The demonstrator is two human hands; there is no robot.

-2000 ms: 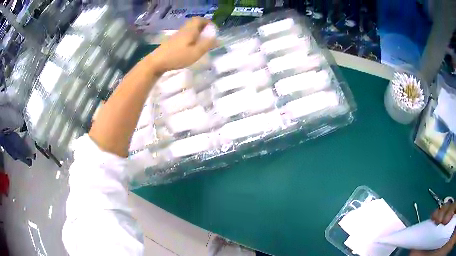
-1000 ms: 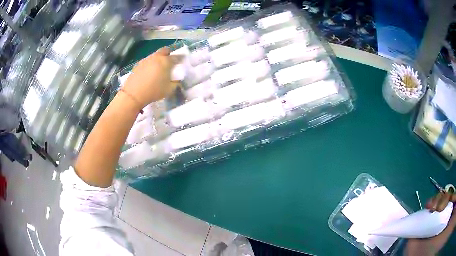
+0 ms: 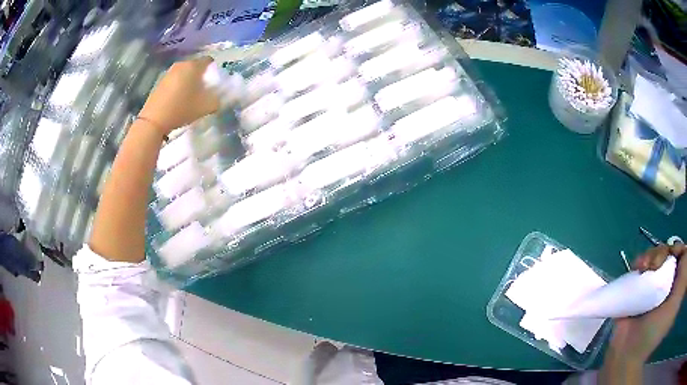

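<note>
My left hand [image 3: 179, 96] is over the upper left part of a clear blister tray [image 3: 493, 124] with rows of white plastic units [image 3: 414, 86]. Its fingers are closed on a white plastic unit [image 3: 215, 75]; blur hides how many it holds. My right hand [image 3: 640, 319], at the lower right edge, grips a white cone-shaped bag [image 3: 629, 295]. The bag's narrow tip points left, over white paper sheets [image 3: 561, 289] in a small clear plastic box [image 3: 505, 322].
More blister trays [image 3: 64, 135] stand at the far left. A swab tub [image 3: 580, 94] and a tissue pack [image 3: 640, 150] are at the upper right. Scissors [image 3: 651, 237] and a cotton swab [image 3: 624, 260] lie near my right hand. The green mat [image 3: 392, 263] has a pale edge.
My left hand has moved left across the tray from its upper middle, with the white item in its fingers. My right hand still grips the bag. The view has shifted slightly.
</note>
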